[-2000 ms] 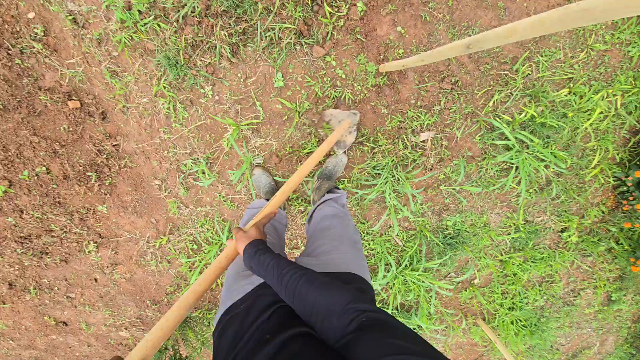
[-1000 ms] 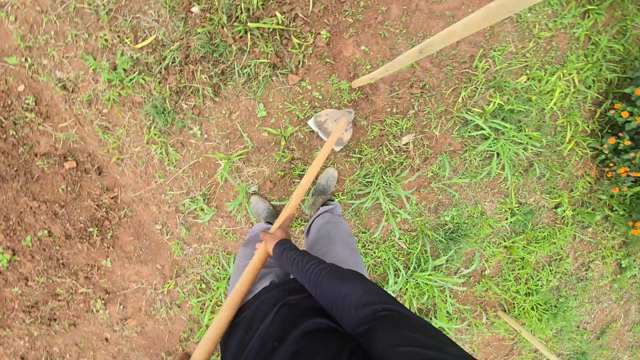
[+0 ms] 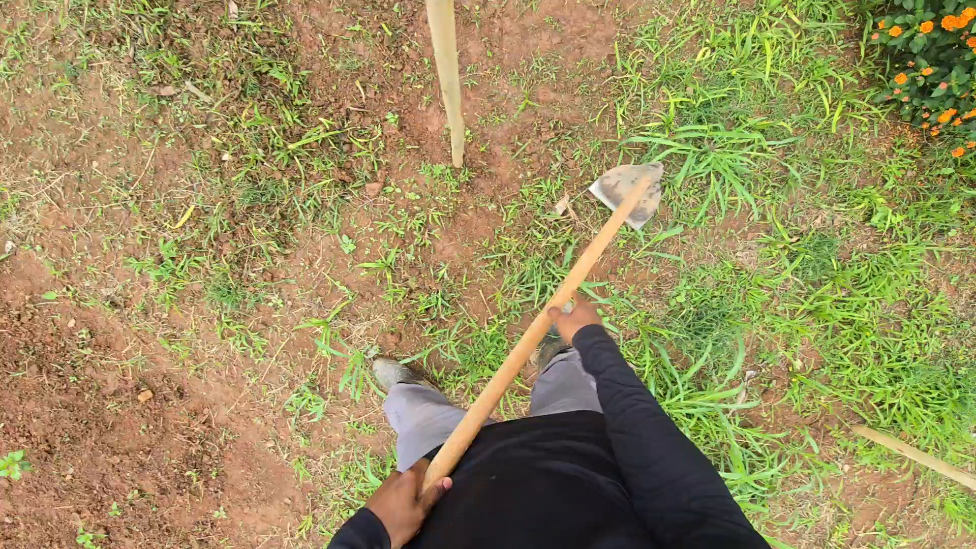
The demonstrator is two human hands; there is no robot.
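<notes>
A hoe with a long wooden handle (image 3: 515,358) slants across my body from lower left to upper right. My left hand (image 3: 404,499) grips the handle near its lower end, by my waist. Farther up, my right hand (image 3: 577,319) is closed around the shaft. The worn metal hoe blade (image 3: 631,192) is at the far end, over grass and soil at right of centre; whether it touches the ground I cannot tell.
A wooden post (image 3: 448,84) stands ahead at the top. A wooden stick (image 3: 915,455) is at the lower right. An orange-flowered bush (image 3: 934,72) fills the upper right corner. My shoe (image 3: 398,374) is on weedy ground, with bare red soil (image 3: 99,427) to the left.
The hoe blade has swung to the right, away from in front of my feet. My feet are farther apart. My left hand has come into sight on the handle. The view has shifted.
</notes>
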